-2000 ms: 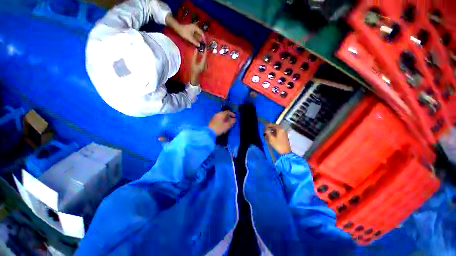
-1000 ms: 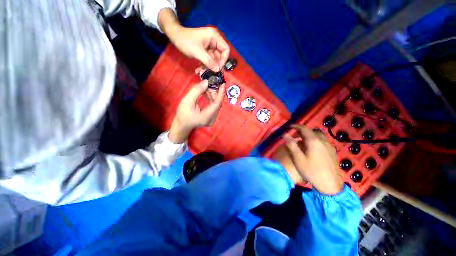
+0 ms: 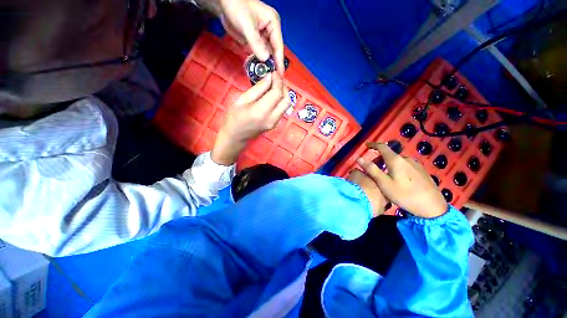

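Observation:
My right hand (image 3: 407, 185) is over the left edge of the right orange-red tray (image 3: 467, 180), palm down, thumb and forefinger apart. A dark round part shows between them; whether it is held or in a pocket is unclear. My left hand (image 3: 368, 188) is mostly hidden beside and under my right hand, so its fingers and any grip cannot be told. Dark round parts (image 3: 440, 161) fill many pockets of this tray. Another person's hands (image 3: 252, 112) hold a round metal part (image 3: 260, 69) above the left orange-red tray (image 3: 202, 76), where a few silvery discs (image 3: 327, 126) lie.
Black and red cables (image 3: 463, 131) cross the right tray. A dark tray of metal parts (image 3: 494, 248) lies at the lower right. The other person's white sleeve (image 3: 155, 208) comes in from the left. A metal leg or beam (image 3: 429, 43) stands behind. White cartons (image 3: 25, 279) are at the lower left.
The view has come close to the trays. My hands have moved from in front of my body to the right tray. The other person's cap has left the view, and their held part has turned.

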